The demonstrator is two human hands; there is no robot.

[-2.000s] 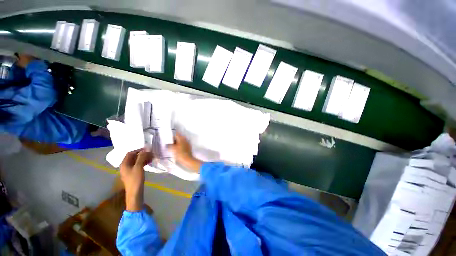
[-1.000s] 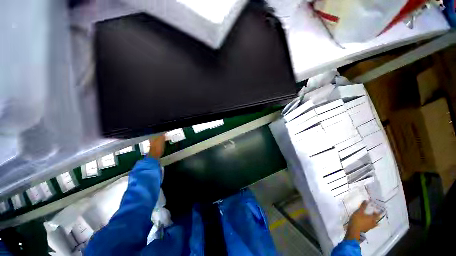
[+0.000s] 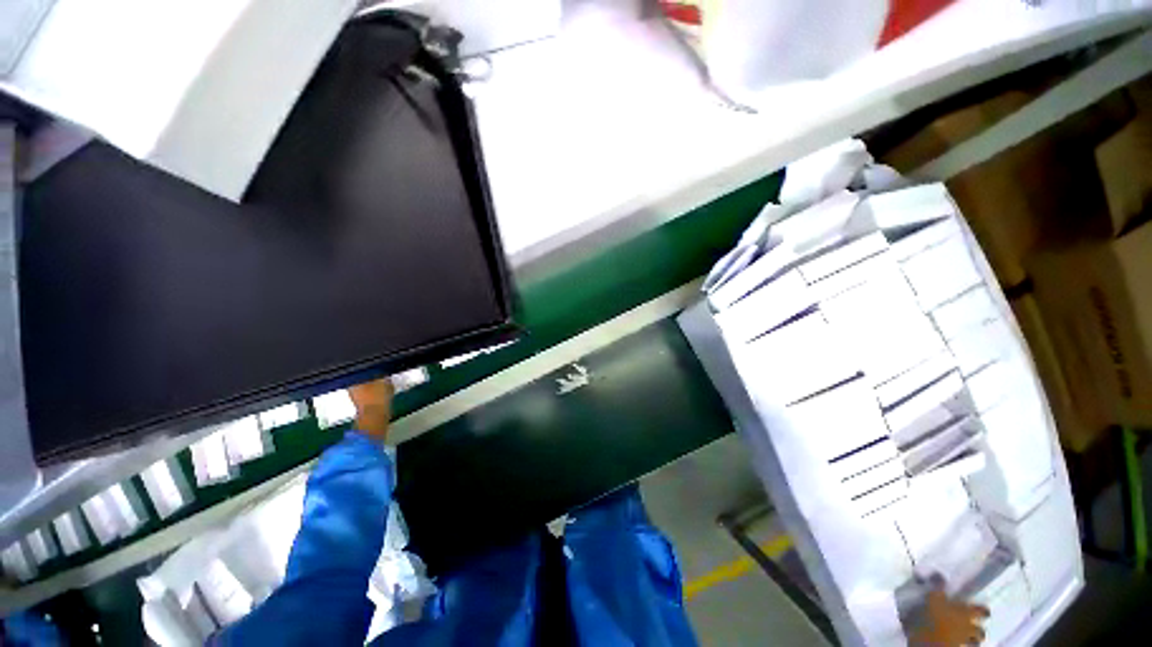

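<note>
Small white boxes (image 3: 166, 485) lie spaced on the green belt at left. My left hand (image 3: 372, 407) reaches over the belt rail to the boxes just below the black panel; its fingertips are hidden, so its grip cannot be told. The right-hand bin (image 3: 767, 468) is full of tightly rowed white boxes (image 3: 872, 310). My right hand (image 3: 948, 619) is low in this bin, blurred and near the bottom edge of the picture, beside a greyish-looking box (image 3: 963, 554). Whether it grips a box cannot be told.
The black panel (image 3: 265, 272) and an open white box (image 3: 190, 82) lie on the white shelf (image 3: 594, 139), over the belt. The left-hand bin's crumpled liner (image 3: 272, 537) is beside my left sleeve. A dark-green ledge (image 3: 581, 423) lies between the bins. Brown cartons (image 3: 1086, 322) stand behind at right.
From two seconds ago, my hands have left the left-hand bin, one for the belt, one for the right-hand bin. Since one second ago, the view has shifted and my right hand sits lower in the picture.
</note>
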